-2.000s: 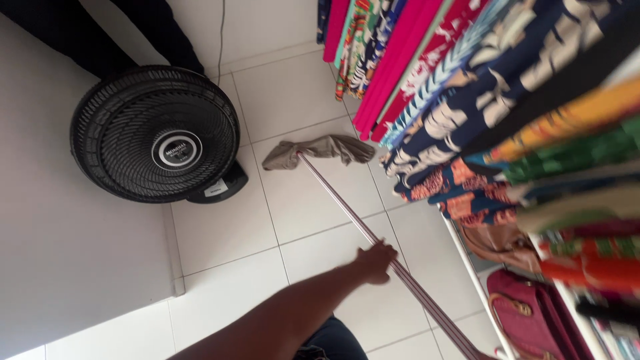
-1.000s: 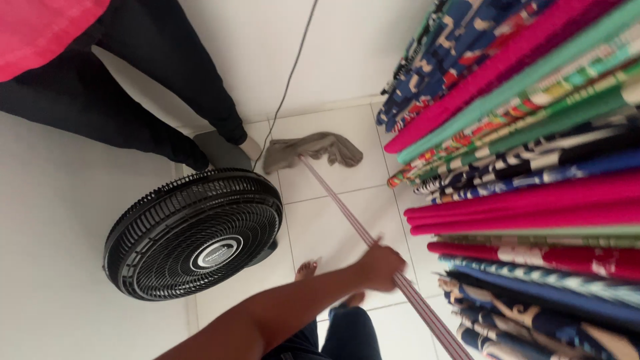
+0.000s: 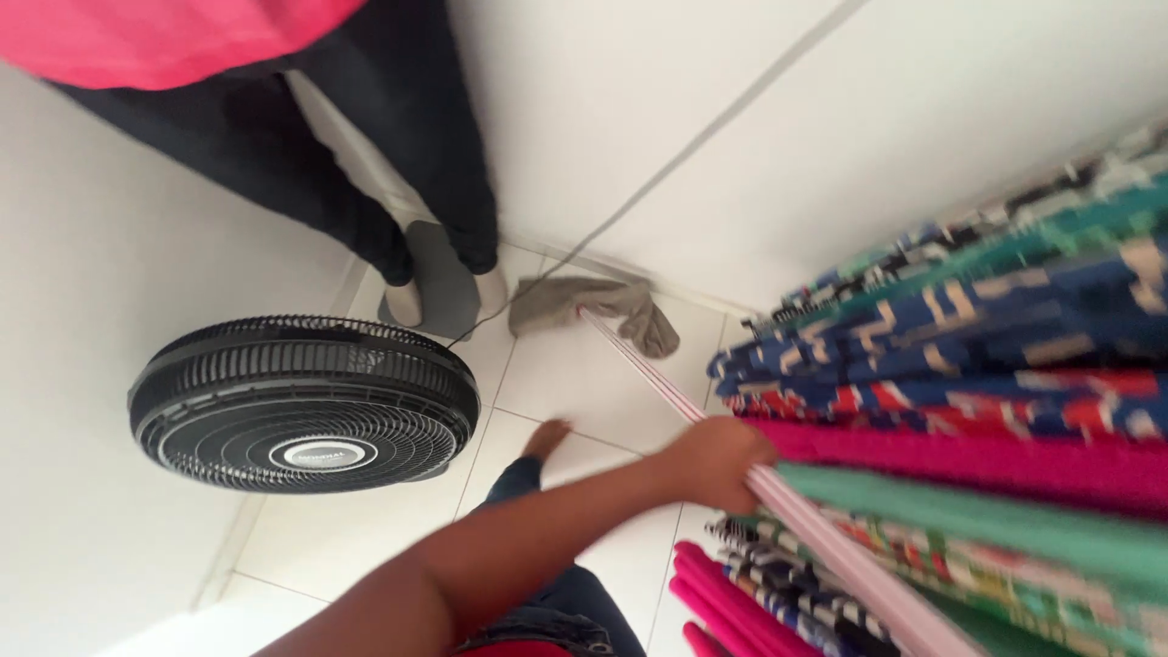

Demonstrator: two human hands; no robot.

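My left hand (image 3: 725,464) comes in from the lower left and is closed around a striped pole (image 3: 650,374). The pole slants from the lower right corner to a grey-brown floor cloth (image 3: 598,297), which lies bunched around its far end on the white tiles near the wall. The pole's near end runs out of the frame, and my right hand is not in view. Below the arm, part of my jeans (image 3: 593,602) and a bare foot (image 3: 547,440) show.
A black fan (image 3: 306,406) stands at left, with a cord (image 3: 675,160) crossing the view by the cloth. Behind it, black-trousered legs (image 3: 429,137), apparently a mannequin's, stand on a grey plate (image 3: 443,283). Hanging patterned and plain fabrics (image 3: 958,319) fill the right side, close to the pole.
The view has shifted a lot, bringing more of the wall and the black-trousered legs into sight. My left hand stays on the pole, and the cloth remains at its far end.
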